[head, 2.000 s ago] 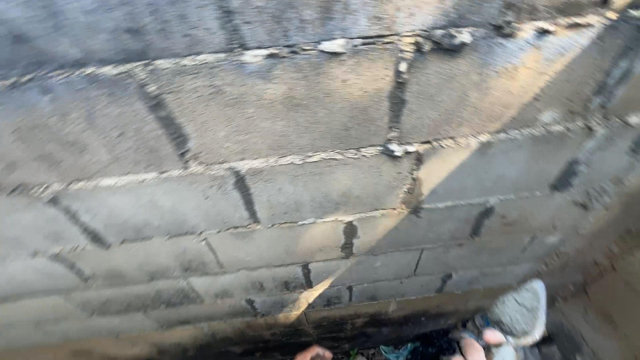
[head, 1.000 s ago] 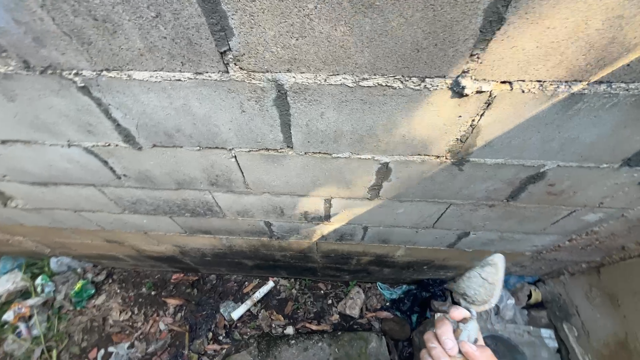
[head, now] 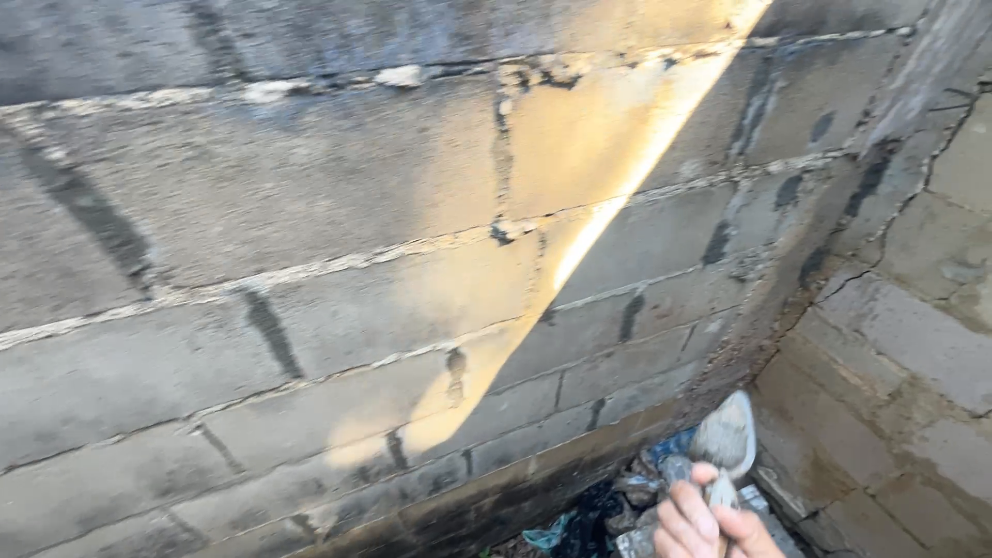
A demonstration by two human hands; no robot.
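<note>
At the lower right, my right hand [head: 701,519] grips a masonry trowel [head: 725,438] by its handle, the blade pointing up and coated with grey residue. Behind it stands a wall of grey concrete blocks [head: 310,170], with rough pale mortar along the horizontal joints and dark patches of mortar in many upright joints. A slanting band of sunlight crosses the blocks. The trowel blade shows in front of the wall's foot near the corner; whether it touches anything cannot be told. My left hand is out of view.
A second block wall [head: 891,387] meets the first at the right corner, with a jagged crack [head: 887,232] running down it. At the foot of the walls lie rubble, a black plastic bag [head: 589,519], a teal plastic scrap [head: 549,533] and blue plastic [head: 674,443].
The view has swung right and up, showing more of the corner and less of the littered ground. My right hand holds the trowel throughout.
</note>
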